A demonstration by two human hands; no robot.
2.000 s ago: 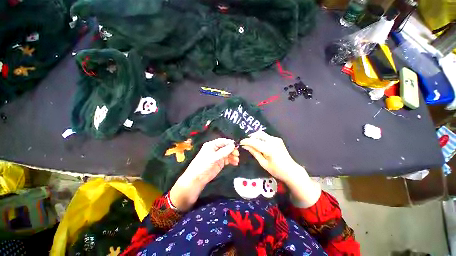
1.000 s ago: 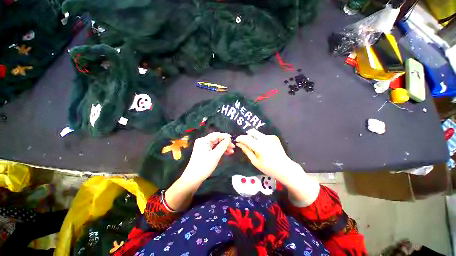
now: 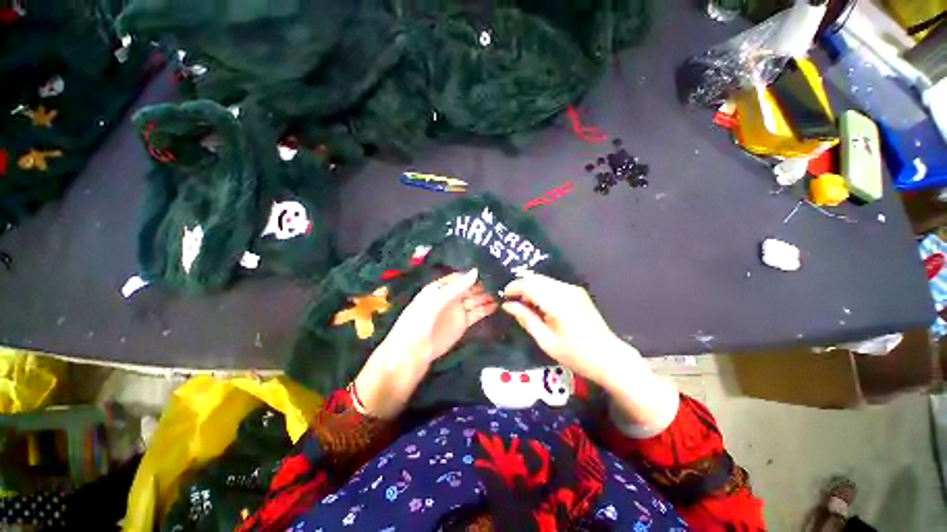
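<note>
A dark green plush piece lies over the table edge and my lap, with white "MERRY CHRIST" lettering, a gingerbread man appliqué and a snowman appliqué. My left hand is above its middle, palm partly turned up, fingers bent and thumb raised. My right hand is close beside it with thumb and fingertips pinched together. Whatever is between the fingertips is too small to make out. The two hands are slightly apart.
Blue and yellow snips, a red cord and black buttons lie beyond the plush. More plush is heaped at the far side. A white block and a pale green box are at right. A yellow bag hangs at lower left.
The fingertips of my two hands were together and are now slightly apart. My left hand has opened somewhat. A foot now shows on the floor at lower right.
</note>
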